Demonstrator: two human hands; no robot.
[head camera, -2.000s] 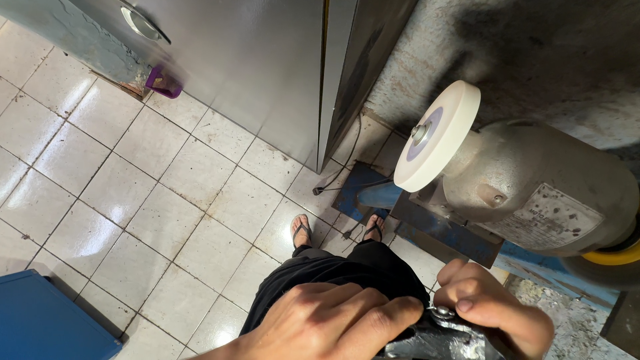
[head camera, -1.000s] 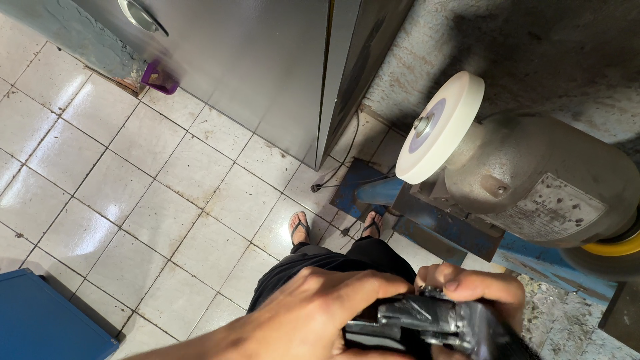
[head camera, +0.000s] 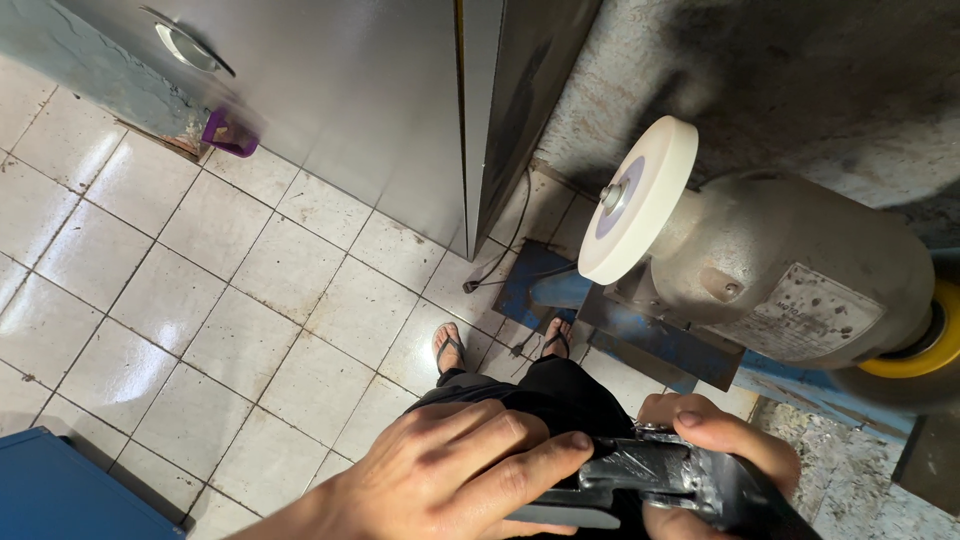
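A black metal part (head camera: 645, 472), scuffed shiny in places and with a bolt or pin near its upper edge, lies across both hands at the bottom. My left hand (head camera: 465, 465) is closed over its left portion, fingers pointing right. At its right end my right hand (head camera: 727, 450) grips it, the thumb along the upper edge. Just above the right hand stands a bench grinder (head camera: 757, 247) with a white grinding wheel (head camera: 645, 195) on its near-left shaft. Parts of the fingers of both hands are hidden behind the black part.
A yellow-hubbed wheel (head camera: 922, 352) is on the grinder's right end. The grinder sits on a blue metal stand (head camera: 675, 345). A grey metal cabinet (head camera: 360, 97) stands upper left, a purple container (head camera: 229, 133) beside it. Below left is a blue box (head camera: 75, 487); a cable (head camera: 521, 217) lies on the tiles.
The black metal part has come further into view between the hands. The left hand has shifted and turned on it, and the right hand's hold has changed.
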